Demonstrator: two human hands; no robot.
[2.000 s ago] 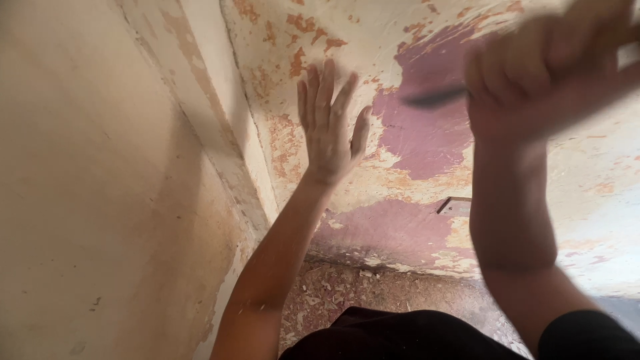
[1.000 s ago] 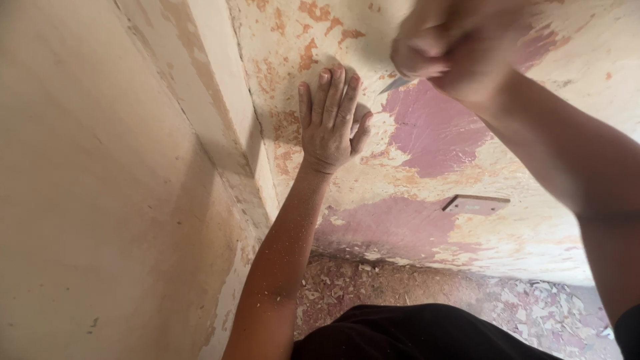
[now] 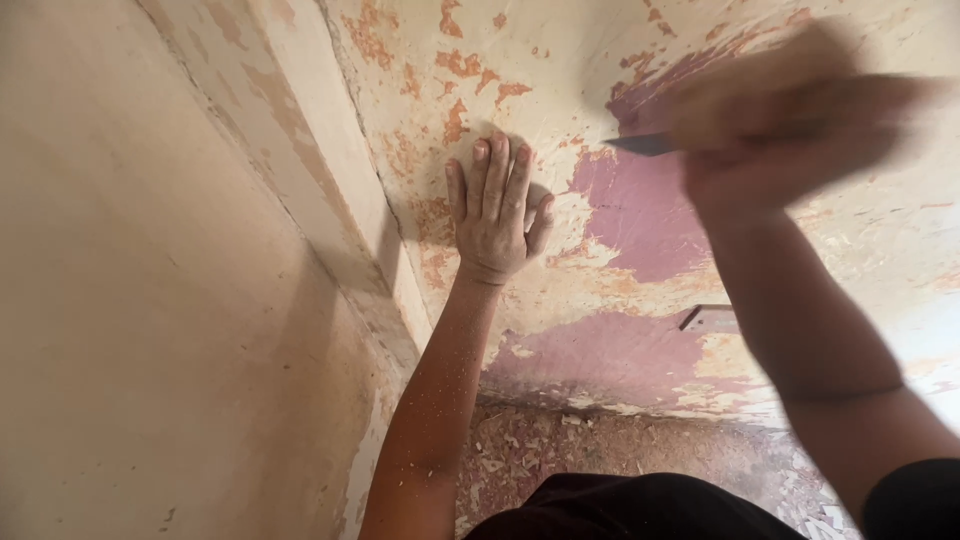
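My left hand (image 3: 495, 210) lies flat against the cream painted wall (image 3: 555, 45), its fingers spread and pointing up, with nothing held. To its right, my right hand (image 3: 787, 135) is blurred and closed around a scraping tool, whose pointed dark metal blade (image 3: 641, 144) sticks out to the left. That blade is over the upper edge of a bare purple patch (image 3: 645, 217) where the cream coat is gone. Whether it touches the wall cannot be told. Pale specks of dust cling to my left forearm.
A small rectangular wall plate (image 3: 709, 319) is fixed below, partly behind my right forearm. On the left, a vertical ledge (image 3: 330, 172) meets a side wall (image 3: 150, 300). Paint flakes (image 3: 525, 450) litter the floor at the wall's foot. A second purple patch (image 3: 600, 349) shows lower down.
Across the frames my right hand swings about with the tool; since one second ago it has moved right, and its forearm now partly covers the wall plate. My left hand stays against the wall.
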